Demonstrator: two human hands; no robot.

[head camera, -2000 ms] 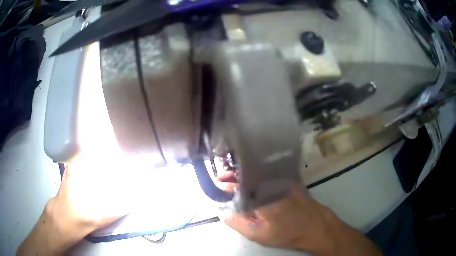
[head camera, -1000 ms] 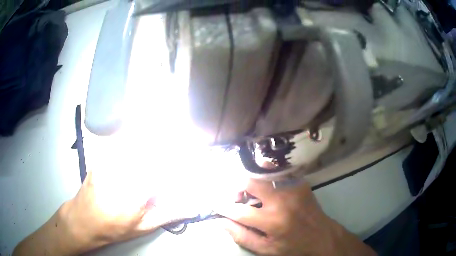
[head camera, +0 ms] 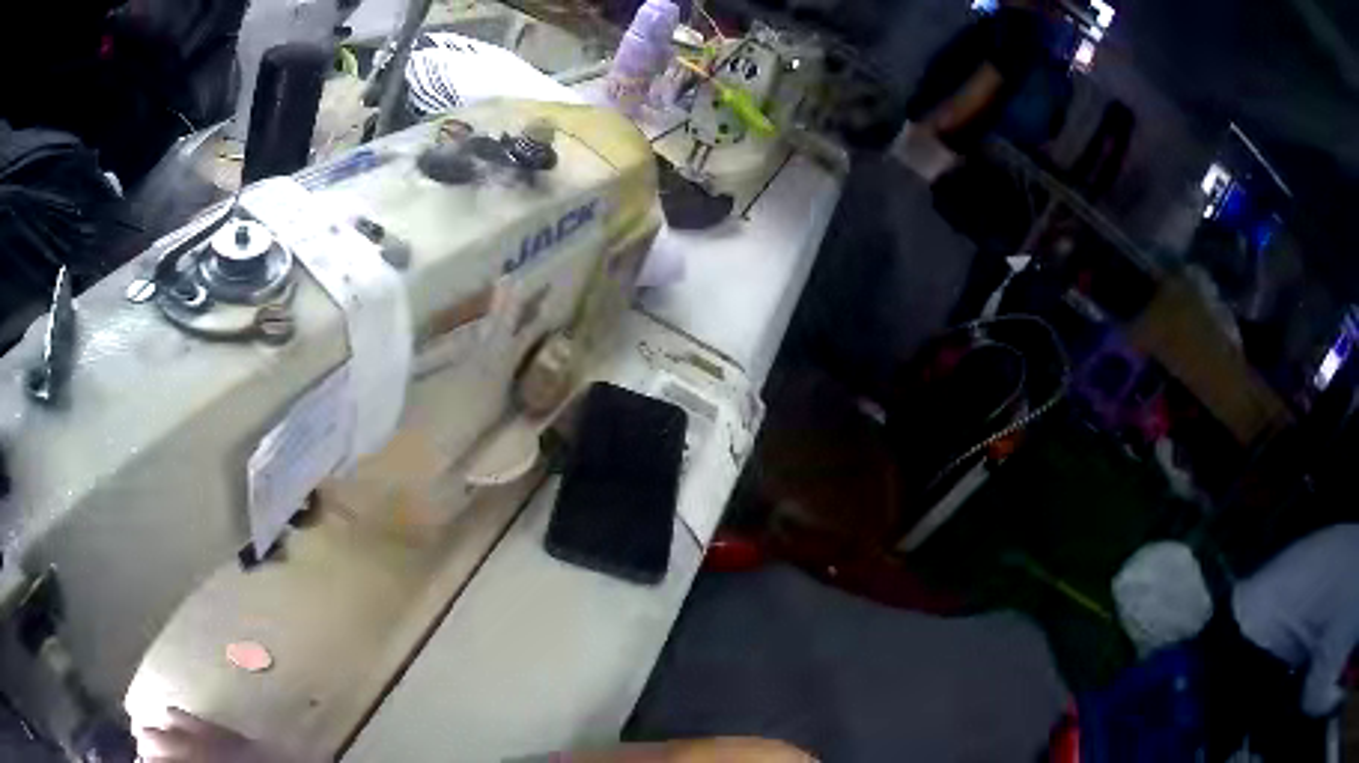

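Note:
The cream JACK sewing machine (head camera: pixel 105 447) fills the left side, its arm running to the upper middle. White paper strips (head camera: pixel 377 350) are wrapped over the arm and hang down its front. A black phone (head camera: pixel 619 485) lies on the white table (head camera: pixel 492 656) beside the machine. A bit of skin, apparently my right hand (head camera: pixel 187 738), shows at the lower left, cut off by the bottom edge. A sliver of forearm shows at bottom middle. Its fingers and any hold are hidden. My left hand, the needle area and the fabric are out of view.
A small pink piece (head camera: pixel 249 656) lies on the machine bed. Behind the machine stand a lilac bottle (head camera: pixel 645 57) and another machine (head camera: pixel 733 112). A dark grey surface (head camera: pixel 865 656) lies right of the table. Beyond are a dim, cluttered floor and a person in white (head camera: pixel 1312 604) at the right edge.
The view has swung right, from the glaring needle area to the machine arm and the aisle. Both hands, seen at the fabric before, have left the middle; only bits of skin show along the bottom.

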